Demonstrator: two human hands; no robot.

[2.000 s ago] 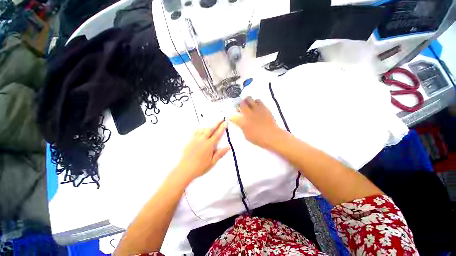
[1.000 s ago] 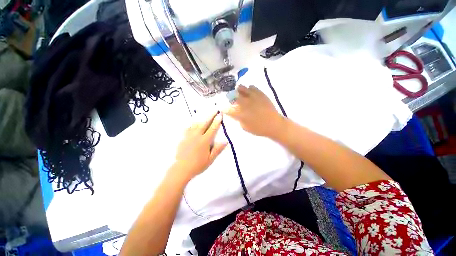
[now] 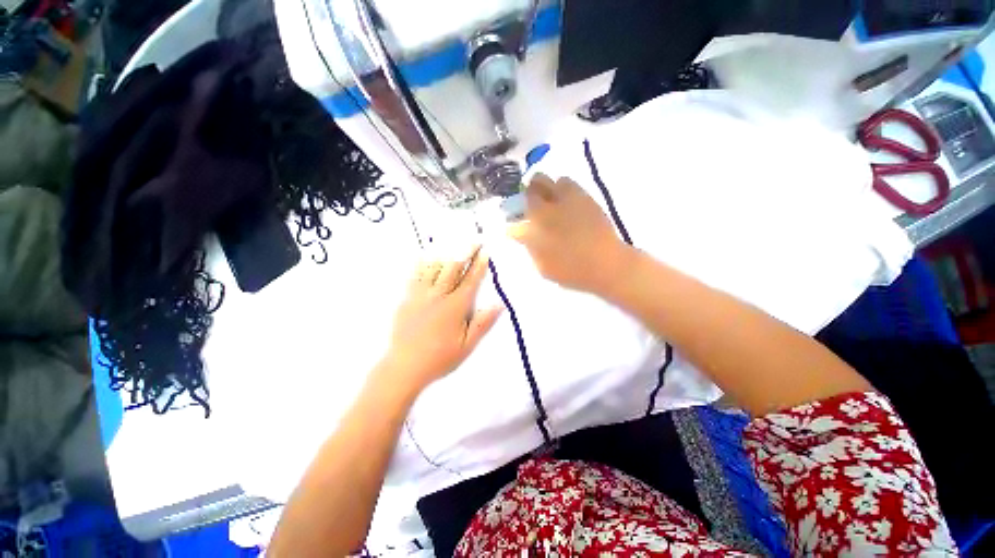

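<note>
A white fabric panel (image 3: 589,360) lies over the table under the sewing machine head (image 3: 436,55). A black cord (image 3: 517,340) runs on it from near the needle down to its lap-side edge; a second dark line (image 3: 607,194) passes under my right forearm. My left hand (image 3: 439,316) lies flat on the fabric left of the cord, fingers a little spread, holding nothing. My right hand (image 3: 567,234) is beside the presser foot (image 3: 496,180) with its fingers curled at the fabric; whether they pinch it is hidden. A blue part (image 3: 537,155) shows beside the foot.
Dark cloth (image 3: 164,185) with curly black strands and a dark flat rectangle (image 3: 259,253) lie left of the machine. Red-handled scissors (image 3: 908,164) lie at the right. Black flat strips (image 3: 655,44) cross the machine arm. The table's front edge (image 3: 196,514) is at lower left.
The view has shifted, so the machine head appears larger and further left than at first. Both hands stay close to the needle area, with little visible change in pose.
</note>
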